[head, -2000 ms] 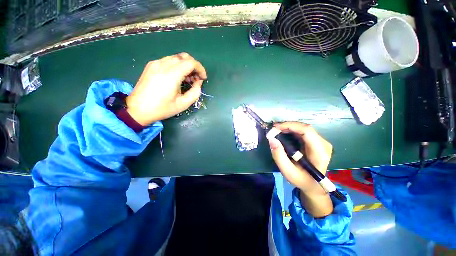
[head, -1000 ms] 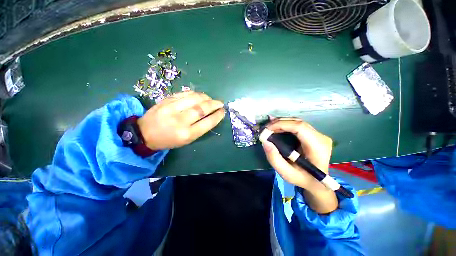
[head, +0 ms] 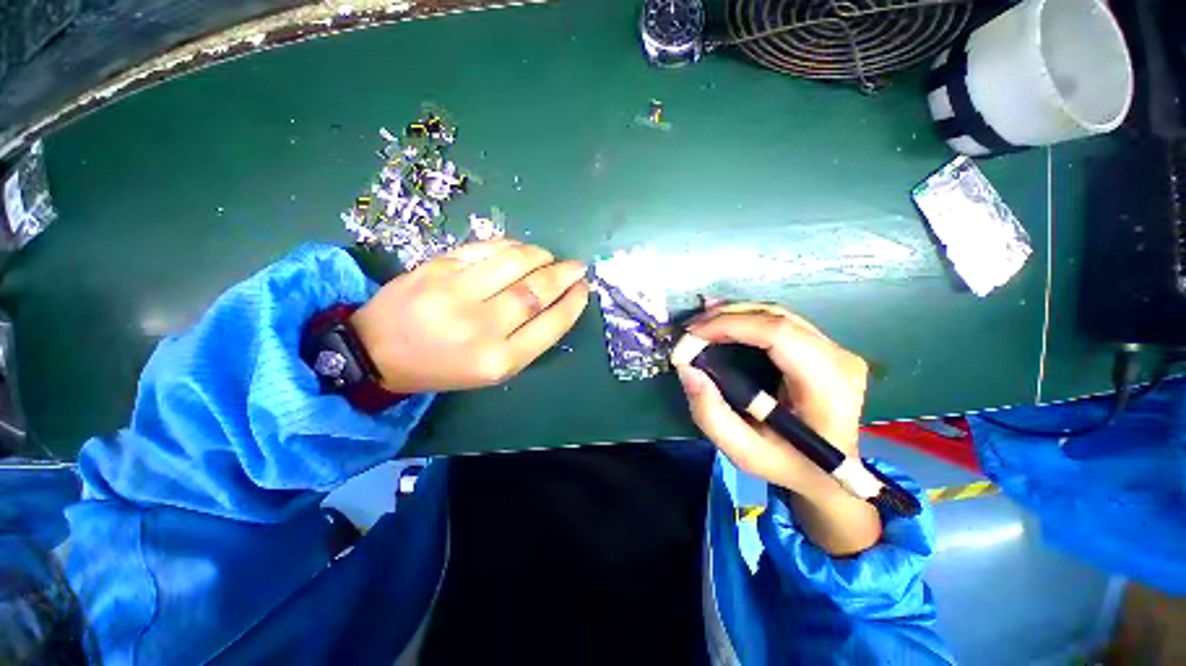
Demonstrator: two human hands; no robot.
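A small circuit board [head: 633, 341] lies on the green mat [head: 546, 143] in front of me. My right hand [head: 778, 390] holds a black soldering iron [head: 793, 433] with pale bands like a pen. Its thin tip points at the board's upper left corner. My left hand [head: 462, 316] is palm down at the board's left, fingertips at that same corner beside the tip. Whether the fingertips pinch a small part is too small to tell. A loose pile of tiny white and yellowish components [head: 410, 195] lies beyond my left hand.
Another bright board [head: 973, 226] lies at the right. At the back are a round wire fan grille [head: 845, 29], a white tub [head: 1041, 78] with a dark band and a small round shiny object [head: 672, 26]. A small silvery packet [head: 26, 198] is at the far left. Black equipment [head: 1134, 247] stands far right.
My left hand has moved from over the component pile to the board's upper left corner, uncovering the pile. My right hand keeps the iron at the board. The view has shifted slightly.
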